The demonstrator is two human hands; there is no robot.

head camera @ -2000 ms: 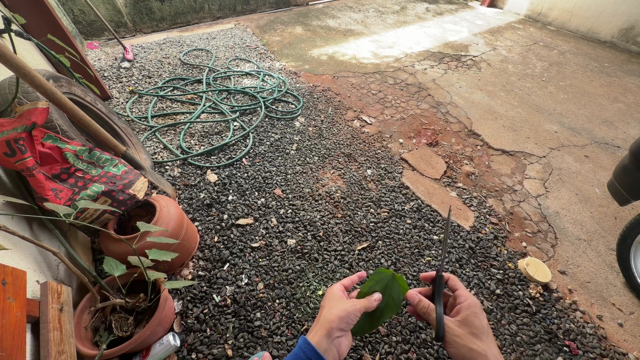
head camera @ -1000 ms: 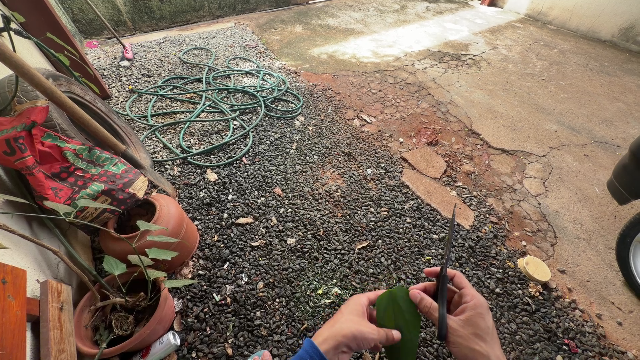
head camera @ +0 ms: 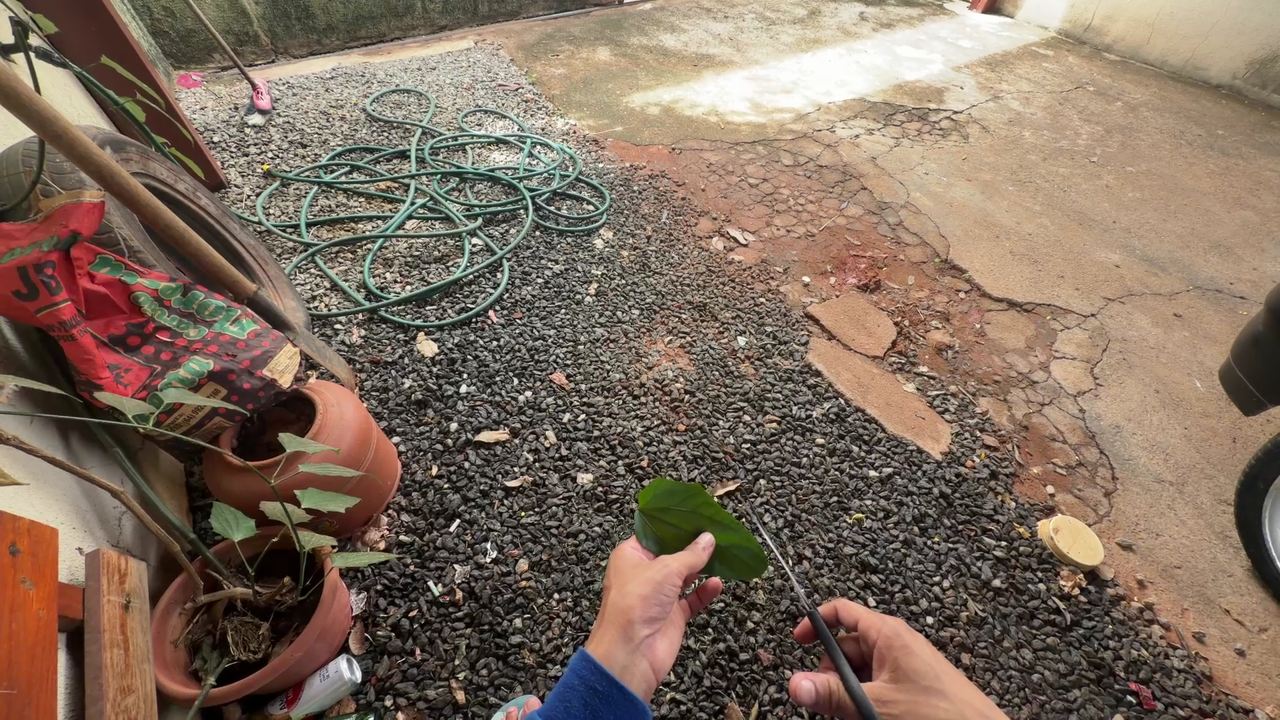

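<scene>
A broad green leaf (head camera: 700, 525) is pinched between the thumb and fingers of my left hand (head camera: 650, 610), whose wrist shows a blue sleeve. My right hand (head camera: 885, 665), lower and to the right, holds a slim tool with a black handle and a thin dark blade (head camera: 782, 560), possibly scissors; its exact kind is unclear. The blade points up and left, its tip just right of the leaf. Dark gravel lies beneath both hands.
Terracotta pots (head camera: 345, 450) with a leafy plant, a red bag (head camera: 150, 330), a tire (head camera: 190, 210) and a can (head camera: 318, 688) line the left. A coiled green hose (head camera: 430, 190) lies on gravel. Cracked concrete (head camera: 1100, 190) and a wheel (head camera: 1262, 510) are at right.
The leaf, upright beside the blade a second ago, now extends sideways from my left hand. The blade has swung from pointing up to pointing up and left, and my right hand is lower.
</scene>
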